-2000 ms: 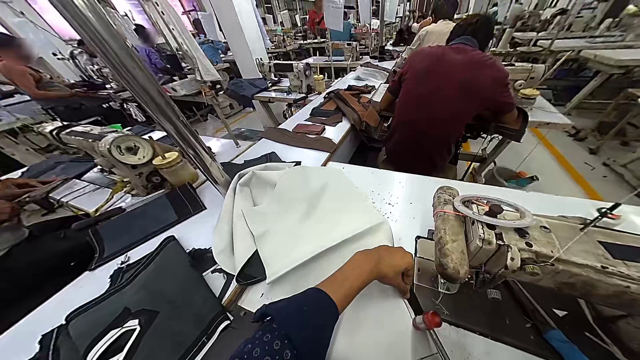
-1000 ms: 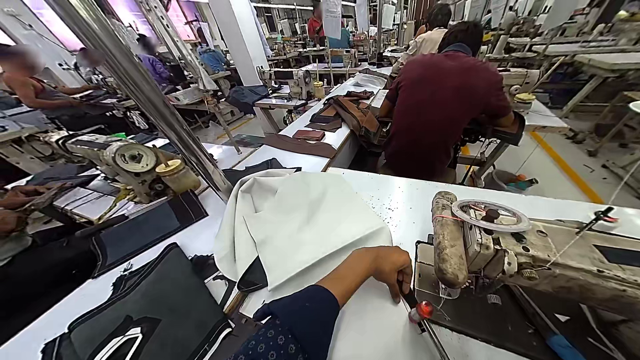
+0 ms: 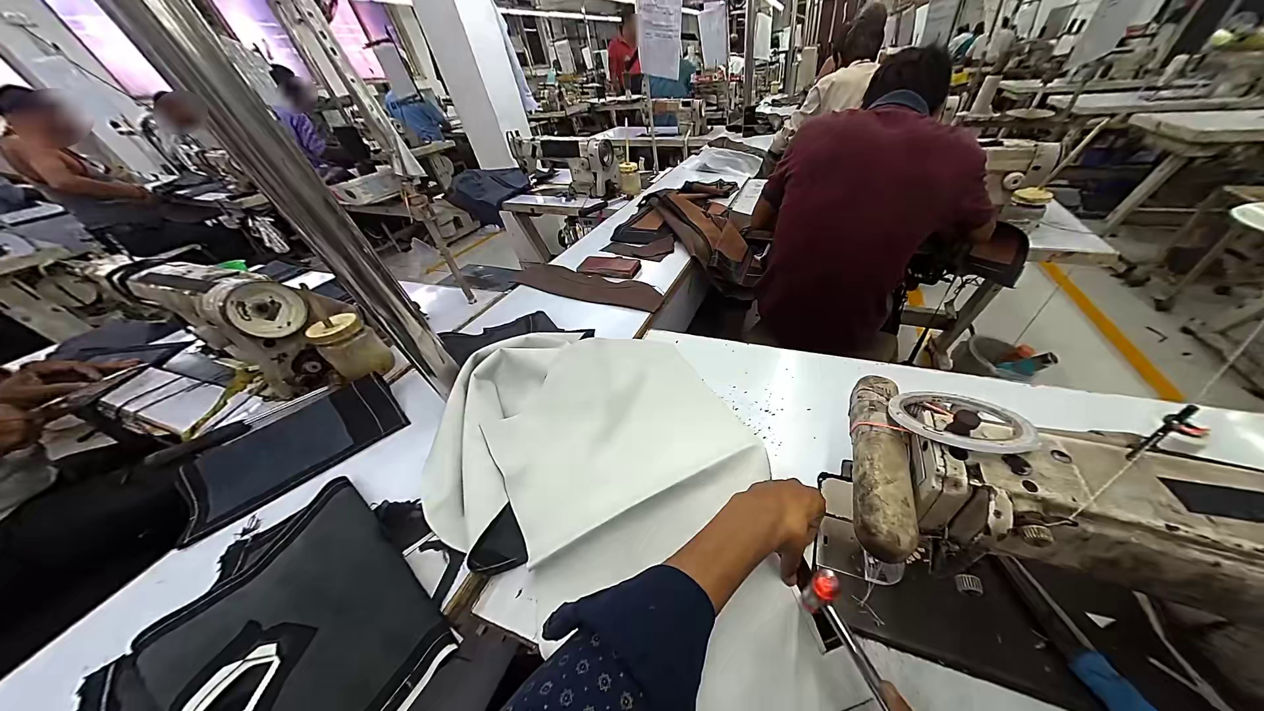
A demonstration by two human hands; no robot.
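A large light grey sheet, like leather or coated fabric (image 3: 632, 444), lies partly folded on the white table. My left hand (image 3: 785, 518), in a dark blue patterned sleeve, grips its right edge beside the sewing machine (image 3: 987, 484); the fingertips are partly hidden. Just below those fingers is the red tip of a thin metal tool (image 3: 851, 637), which slants down to the bottom edge. Only a fingertip of my right hand (image 3: 894, 697) shows there, against the tool's shaft. A dark patch (image 3: 499, 543) shows at the sheet's left edge.
Dark stitched panels (image 3: 296, 592) lie at the left. A metal pole (image 3: 286, 188) rises behind them, near another sewing machine (image 3: 237, 306). A blue-handled tool (image 3: 1106, 681) lies at the lower right. A co-worker in maroon (image 3: 874, 227) sits ahead, beside brown pieces (image 3: 681, 232).
The red-tipped tool has shifted slightly up and to the left, closer to my left hand. My left hand stays at the sheet's right edge.
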